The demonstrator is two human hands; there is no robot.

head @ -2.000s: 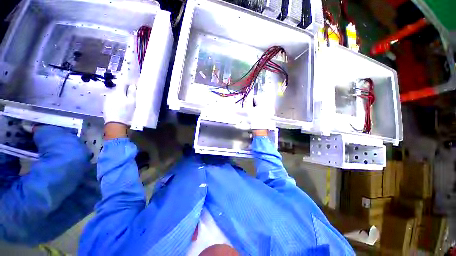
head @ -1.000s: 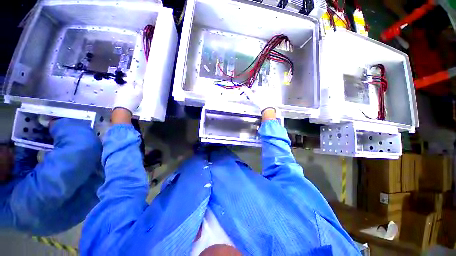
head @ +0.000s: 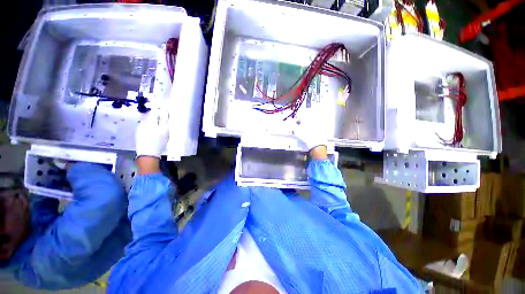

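Observation:
A large open light-grey enclosure (head: 227, 86) stands in front of me, with a red and black wire harness (head: 308, 80) in it. A small side compartment (head: 276, 185) is fixed along its near side. My right hand (head: 314, 131), in a white glove, is over the near wall, close to the lower end of the harness; its fingers are washed out by glare. My left hand (head: 152, 138), in a white glove, lies at the near right corner of the left enclosure (head: 40, 74); its fingers blend into the bright wall.
Black cable with fittings (head: 118, 102) lies in the left enclosure. A neighbouring worker's blue sleeve (head: 92, 212) reaches into its side compartment (head: 49, 186). Another enclosure (head: 489, 103) with wires stands right. Cartons (head: 455, 212) stand lower right. Yellow pieces (head: 434, 20) lie at the back.
The enclosures appear shifted slightly right and down in the view. My right hand stays near the harness's lower end, and my left hand stays at the left enclosure's corner.

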